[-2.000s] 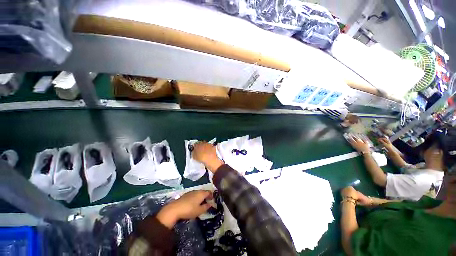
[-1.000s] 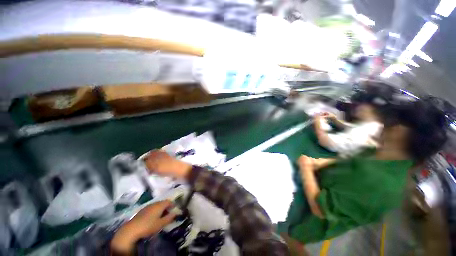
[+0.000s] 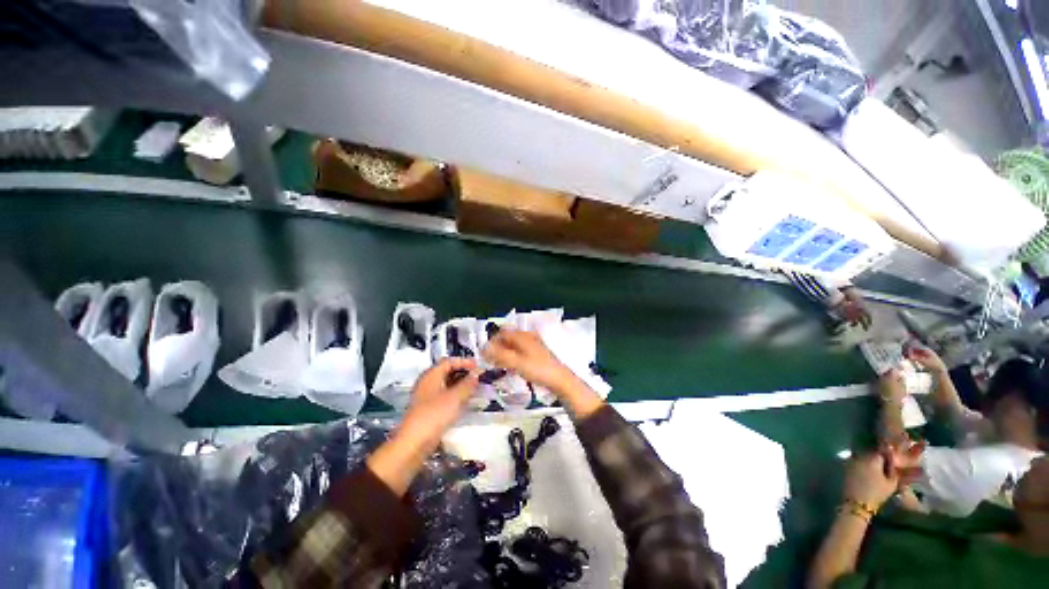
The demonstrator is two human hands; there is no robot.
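Note:
My left hand [image 3: 435,405] is over the near edge of the belt, its fingertips closed on a small black cable [image 3: 490,375]. My right hand [image 3: 531,359] is just right of it over the white sleeves; its fingers touch or hover at a sleeve with a black cable, partly hidden by the hand. White sleeves with black cables on them, such as this one [image 3: 407,345], stand in a row to the left on the green belt [image 3: 380,259]. A tangled black cable pile [image 3: 535,557] lies below my hands on a pale surface.
A clear plastic bag [image 3: 311,495] covers dark goods at lower left, beside a blue bin [image 3: 46,518]. White sheets [image 3: 725,483] lie right of my right sleeve. A shelf edge [image 3: 518,86], power strip [image 3: 805,236] and cardboard boxes [image 3: 512,205] are above. Co-workers' hands [image 3: 880,474] are at right.
The view has swung right and back. My hands have come close together over the sleeves; the left has risen from the cable pile and now holds a cable. Another sleeve shows a cable on it.

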